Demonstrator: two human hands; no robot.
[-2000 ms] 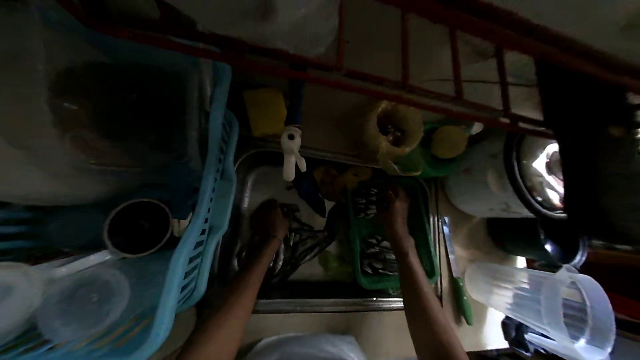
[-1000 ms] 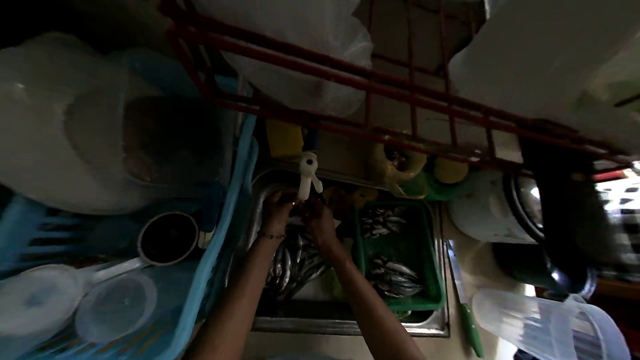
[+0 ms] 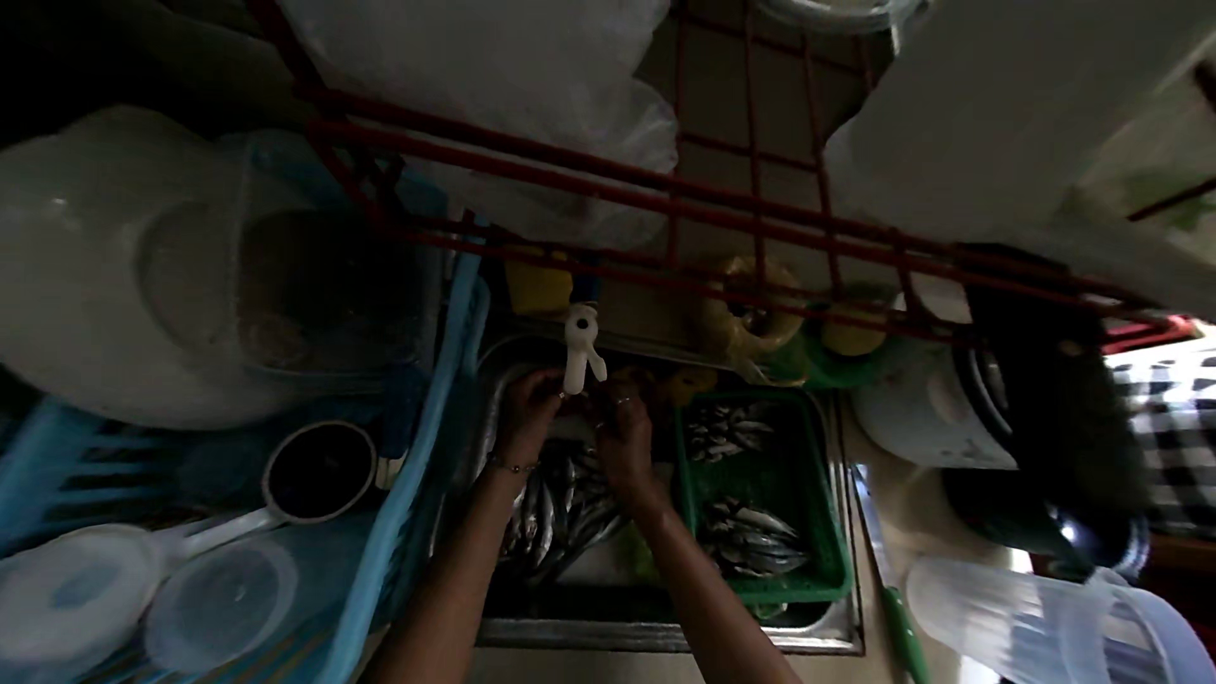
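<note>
My left hand [image 3: 532, 408] and my right hand [image 3: 622, 427] are close together below the white faucet [image 3: 581, 347], over the stainless steel sink [image 3: 589, 632]. Their fingers are curled and dark, and whatever lies between them is too dim to make out. Whole small silvery fish [image 3: 546, 518] lie in the sink beneath my wrists. Right of my right hand, a green plastic basket [image 3: 760, 484] holds two groups of fish, one at its far end and one at its near end.
A blue plastic basket [image 3: 432, 418] with containers and a dipper stands left. Overhead runs a red wire rack [image 3: 589, 185] with plastic bags. On the right are a green-handled knife [image 3: 902, 627], a clear plastic pitcher [image 3: 1026, 608] and a pot [image 3: 926, 408]. A yellow sponge [image 3: 539, 285] sits behind the sink.
Two seconds ago my right hand was at the green basket and my left hand over the fish in the sink. Both have since come together below the faucet. The view has shifted.
</note>
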